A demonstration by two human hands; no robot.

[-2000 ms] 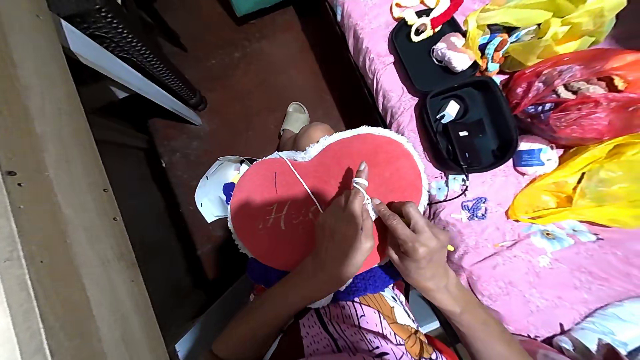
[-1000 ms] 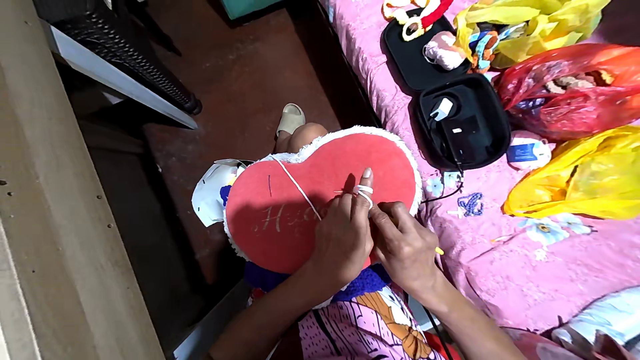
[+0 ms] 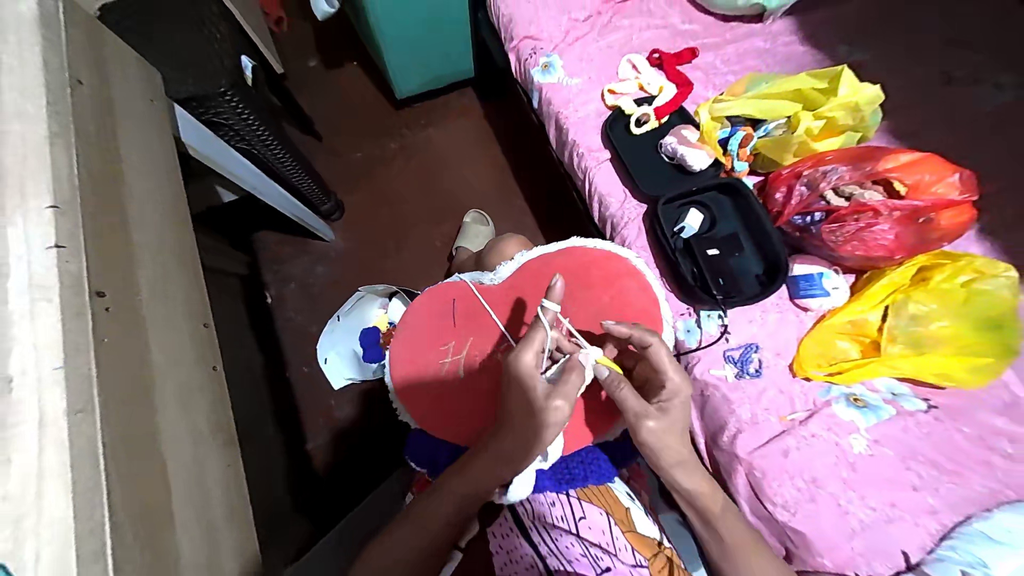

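Note:
White yarn runs across a red heart-shaped cushion with white fluffy trim and loops around the raised index finger of my left hand. That hand's thumb and fingers pinch a small piece of white crochet work. In my right hand is a crochet hook with a yellow handle, its tip hidden at the stitches. The cushion lies on my lap over purple knitted fabric. More white crocheted material hangs below my left hand.
On the pink bedsheet at the right are an open black case, a labelled yarn ball, a red plastic bag and yellow plastic bags. A white bag with coloured yarn stands left of the cushion. A wooden panel borders the left.
The white crochet piece and the hook's yellow handle show more plainly between my hands. My right hand's fingers have spread somewhat, and my left index finger still holds the yarn up.

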